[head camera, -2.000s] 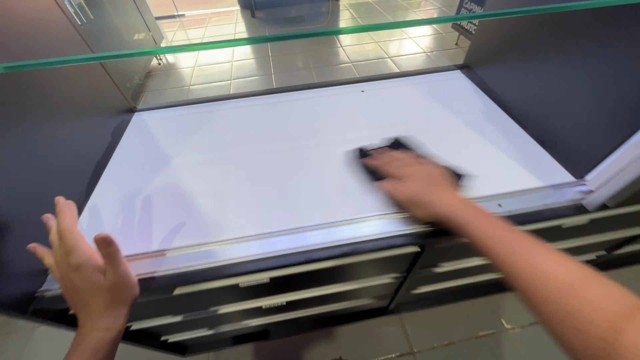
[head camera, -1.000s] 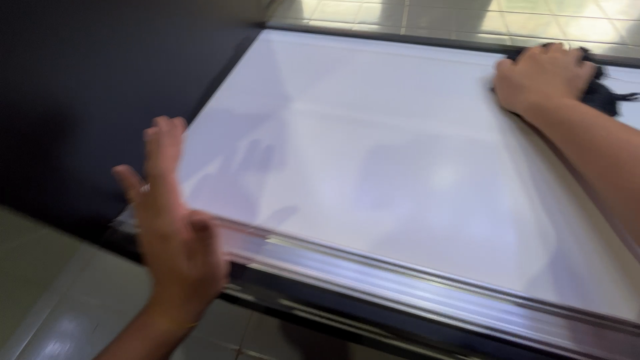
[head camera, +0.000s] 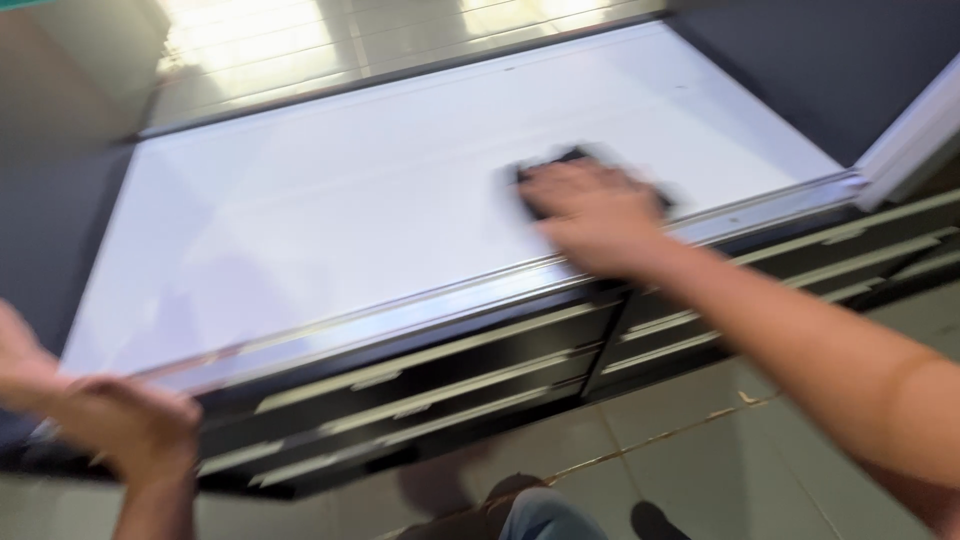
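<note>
My right hand (head camera: 592, 210) presses a black cloth (head camera: 576, 154) flat on the white base panel (head camera: 360, 195) of a display cabinet, right of the panel's middle and close to its front edge. Both hand and cloth are blurred. My left hand (head camera: 112, 405) is at the panel's front left corner, by the metal sliding-door track (head camera: 450, 300), with no object visible in it. Its fingers run partly out of the frame at the left edge, and whether it touches the track cannot be told.
Dark side walls (head camera: 817, 67) stand at both ends of the panel. Below the track are black drawers (head camera: 450, 375) with pale edge strips. A white upright frame (head camera: 911, 135) rises at the right. Tiled floor (head camera: 675, 442) shows in front and behind; my knee is at the bottom.
My right hand and the cloth have come from the panel's back edge, one second ago, to near the front track. The view has shifted a lot.
</note>
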